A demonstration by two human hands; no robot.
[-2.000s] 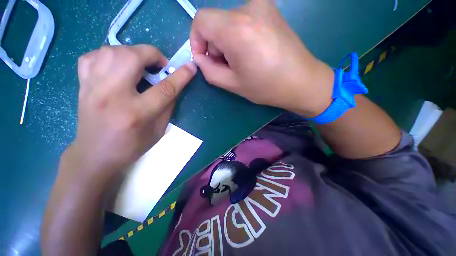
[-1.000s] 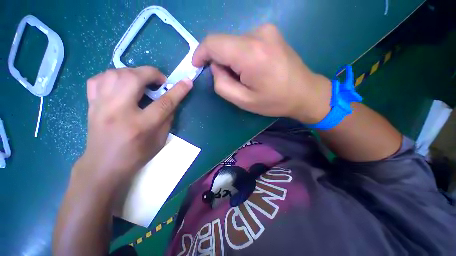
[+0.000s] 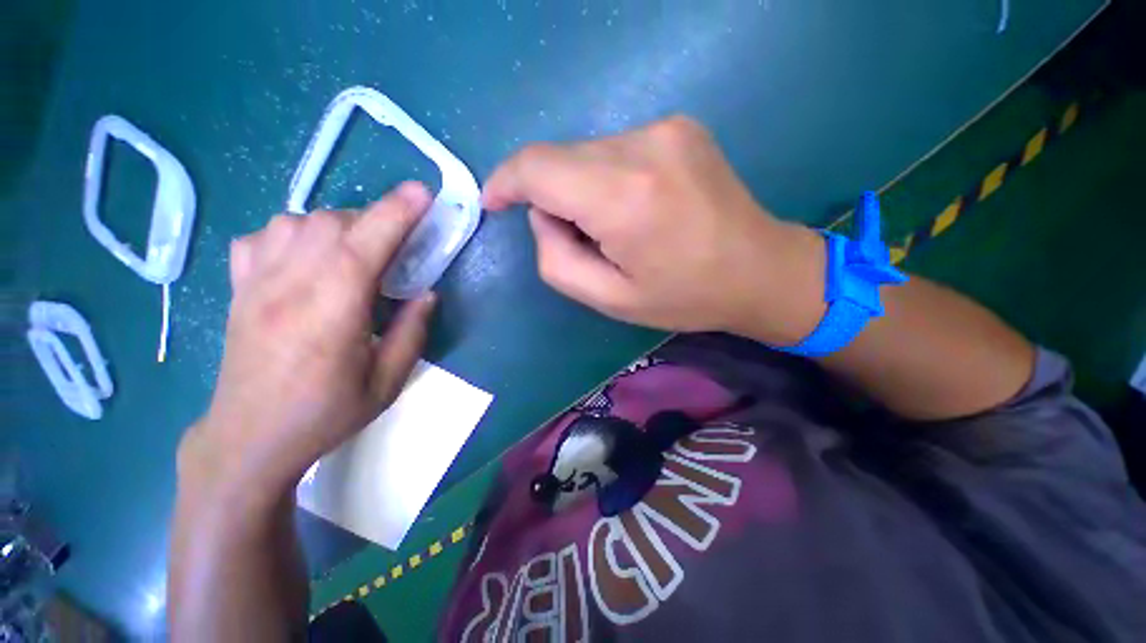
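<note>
A white plastic frame [image 3: 449, 176] lies on the dark green bench top, its open centre facing up and its wider side toward me. My left hand [image 3: 308, 327] covers the frame's near left part, with one fingertip on the wider side and the thumb beside its near edge. My right hand [image 3: 654, 226] is at the frame's right corner, its index fingertip touching or just beside the edge, thumb apart. Nothing shows between its fingers. A blue band [image 3: 848, 295] is on my right wrist. A cream-white sheet [image 3: 415, 459] lies near the bench edge, partly under my left hand.
Another white frame [image 3: 179, 207] lies at left with a thin white lead [image 3: 163, 324] sticking out. More white frames [image 3: 63, 364], seemingly overlapping, lie below it. Shiny clear material is at the lower left. The bench edge runs diagonally, with yellow-black floor tape [image 3: 993, 182] beyond.
The view has shifted, so more of the left side shows. My left fingertip now lies on the wider side and its thumb has moved off the frame. My right fingers have opened at the corner.
</note>
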